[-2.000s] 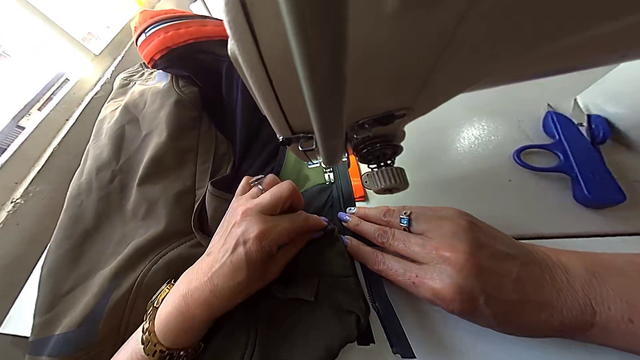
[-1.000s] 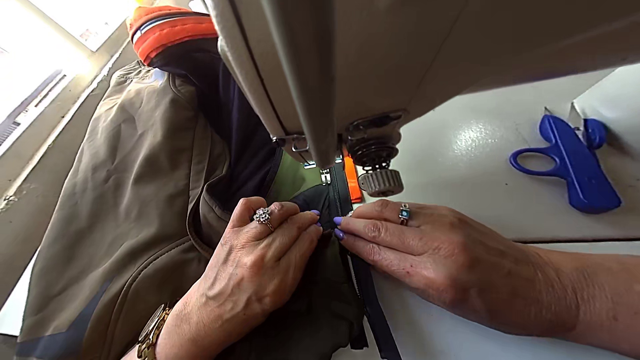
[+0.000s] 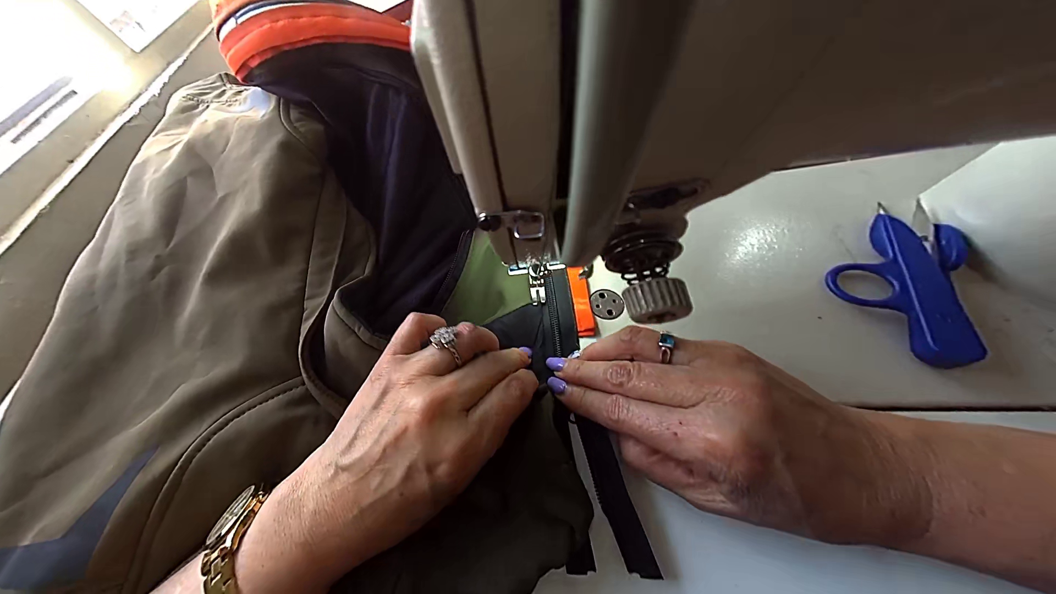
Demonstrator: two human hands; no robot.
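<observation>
An olive-brown jacket with a dark lining lies bunched under the head of a sewing machine. Its edge and a black zipper tape run beneath the presser foot. Just below the foot, my left hand pinches the dark fabric between thumb and fingers, the thumb largely hidden. My right hand holds the zipper tape at its right side, fingertips close to those of my left hand. An orange strip shows beside the zipper, and green fabric lies left of the foot.
Blue-handled scissors lie on the white machine bed at right, blades pointing away. A knurled metal knob sits low on the machine, right of the foot. Orange-trimmed fabric is piled at the back left, near a window ledge.
My left hand has moved from a spot lower on the fabric seam and turned slightly, its fingers still at the zipper. My right hand stays beside it with little change.
</observation>
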